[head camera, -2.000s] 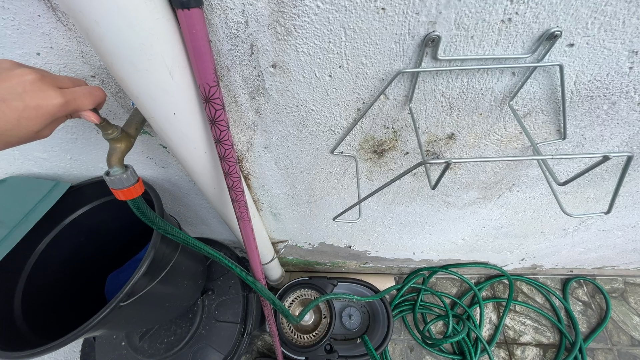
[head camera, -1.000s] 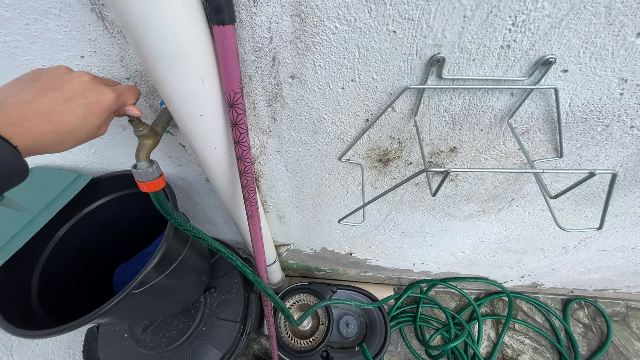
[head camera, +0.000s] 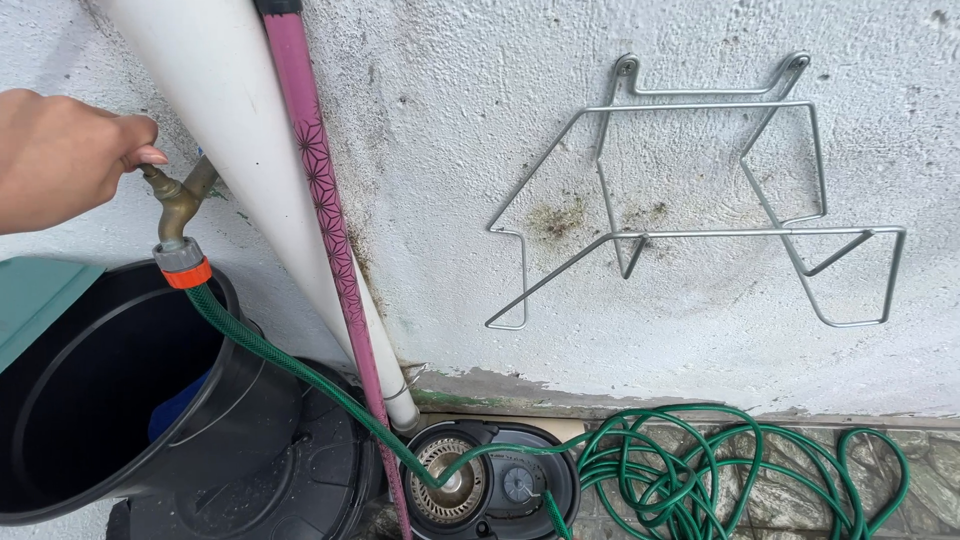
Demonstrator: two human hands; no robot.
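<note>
My left hand [head camera: 71,161] comes in from the left edge, its fingers closed on the handle at the top of a brass tap [head camera: 178,202]. The tap sticks out from the wall beside a white pipe. A grey and orange hose connector [head camera: 182,264] is fitted on its spout. From the connector a green garden hose [head camera: 300,367] runs down to the right, across a black appliance base, to a loose coiled heap [head camera: 675,480] on the stone-pattern floor. My right hand is not in view.
A black bucket [head camera: 225,375] with blue material inside stands below the tap. A pink patterned pole [head camera: 330,210] leans by the white pipe [head camera: 232,127]. A metal wire hose hanger [head camera: 697,234] is screwed to the rough white wall. The black appliance base [head camera: 499,499] sits on the floor.
The left hand stays at the tap handle, with its wrist and fingers turned somewhat differently. The view has shifted slightly. Hose, bucket and pole have not plainly moved.
</note>
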